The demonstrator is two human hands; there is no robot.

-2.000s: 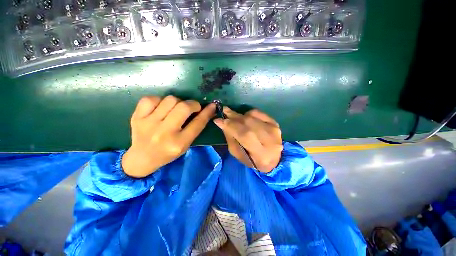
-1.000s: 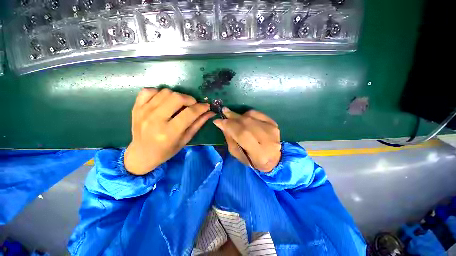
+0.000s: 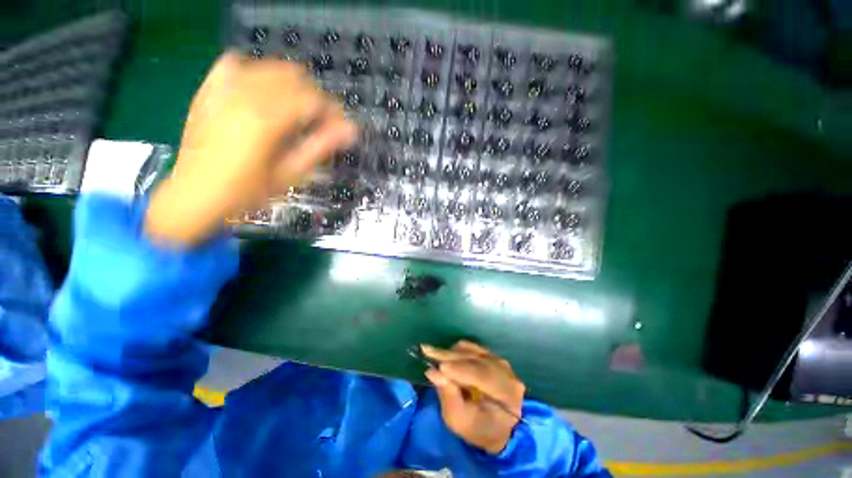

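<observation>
My left hand (image 3: 257, 140) is raised over the left part of the clear plastic tray (image 3: 584, 266). It is blurred, with the fingers bent, and I cannot tell whether it holds anything. The tray has a grid of pockets with small dark shiny components. My right hand (image 3: 476, 392) is near the mat's front edge, closed on thin dark tweezers (image 3: 416, 352) whose tip points up and left. A heap of small black rings (image 3: 418, 285) lies on the green mat between the tray and my right hand.
A second greyish tray (image 3: 56, 103) is at the far left, with a white packet (image 3: 120, 168) beside the main tray. A brownish-grey patch (image 3: 627, 357) lies at right. A black equipment box (image 3: 766, 289) with a pale cable (image 3: 789, 359) stands at the right edge. Blue fabric shows at far left.
My left hand has left the workpiece and moved up and left over the tray. The view has shifted, showing more of the tray. My right hand stays low with the tweezers.
</observation>
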